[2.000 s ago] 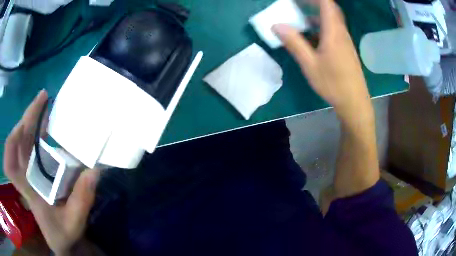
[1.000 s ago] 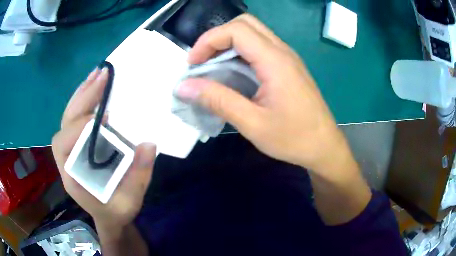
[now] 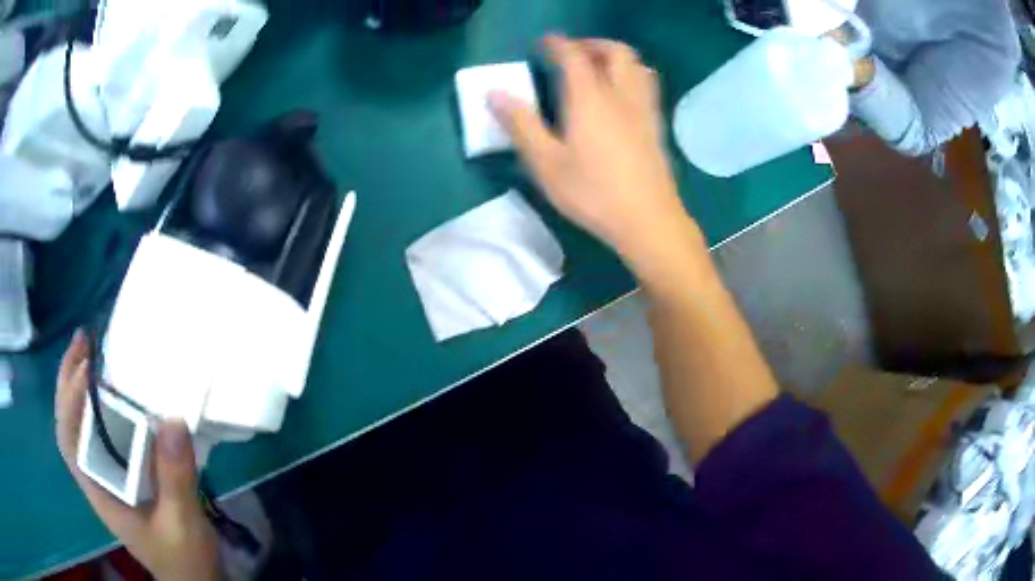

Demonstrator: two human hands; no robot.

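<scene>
A white dome security camera [image 3: 204, 323] with a black ball end lies tilted over the green table at left, ball end away from me. My left hand [image 3: 142, 488] holds it by its hollow square bracket, with a black cable looping at the bracket. My right hand [image 3: 596, 142] is over the table, slightly blurred, its thumb on a white square sponge [image 3: 496, 108] and its fingers spread past the sponge's right side; whether it grips the sponge is not clear. A grey-white wiping cloth [image 3: 486, 267] lies flat near the table edge.
More white cameras [image 3: 159, 80] with black cables are at upper left. A translucent bottle [image 3: 763, 102] stands out at the right table corner [image 3: 794, 187], beside another person's grey sleeve [image 3: 948, 68]. A cardboard box [image 3: 919, 261] is below right.
My right hand has left the camera, and the cloth it held now lies on the table. The hand has moved to the sponge. The camera in my left hand has moved left.
</scene>
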